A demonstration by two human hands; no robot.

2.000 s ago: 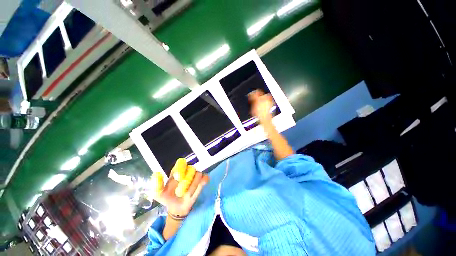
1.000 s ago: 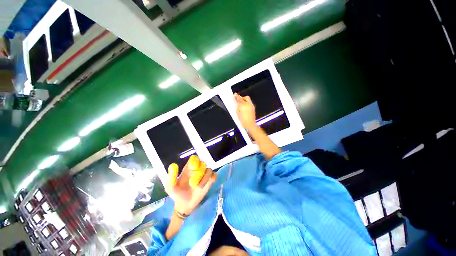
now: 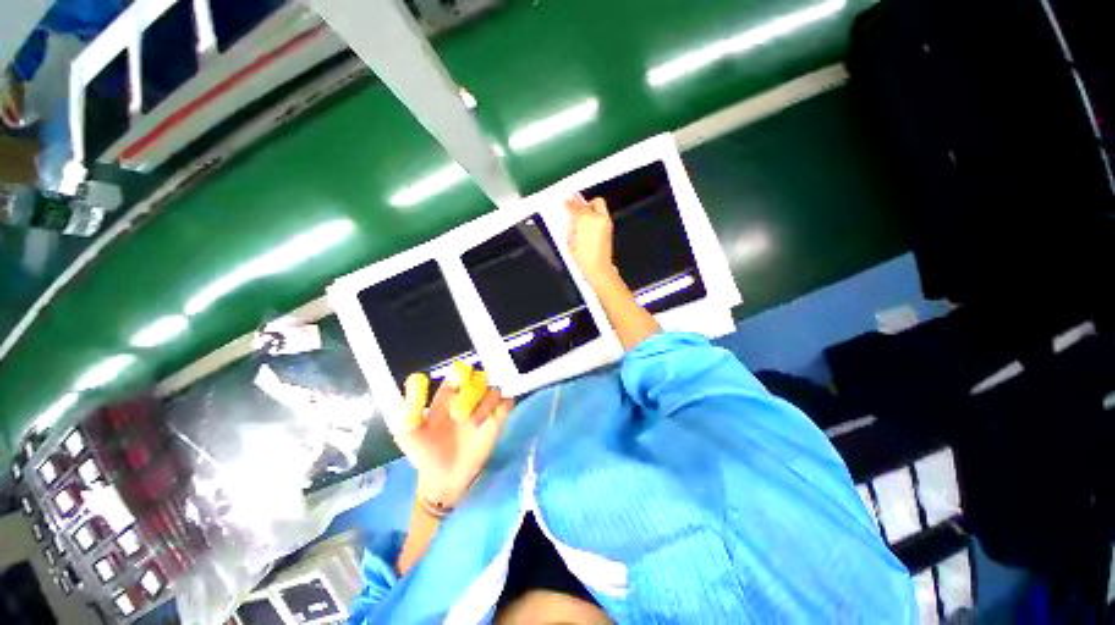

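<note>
A white foam tray (image 3: 526, 205) holds three glossy black panels: left (image 3: 413, 320), middle (image 3: 526, 283) and right (image 3: 646, 232). It lies at a slant on the green bench. My left hand (image 3: 455, 427), with yellow cots on several fingers, is palm up at the tray's near left edge, fingers bent and apart, with nothing clearly held. My right hand (image 3: 589, 238) is over the divider and the left edge of the right panel. Its fingers are bent close together; whether they hold a wipe, or touch the panel, cannot be told.
A grey post (image 3: 422, 98) rises behind the tray. Crumpled clear plastic (image 3: 275, 440) glares at left, beside blister trays (image 3: 104, 519). Another panel tray (image 3: 135, 76) and a bottle (image 3: 67, 214) are across the bench. A black mass (image 3: 978, 183) is at right; dark trays with white rectangles (image 3: 917, 494) are below.
My right hand has moved left from over the right panel to the divider, then slightly up. My left hand has risen slightly with its fingers still bent. The view has shifted a little.
</note>
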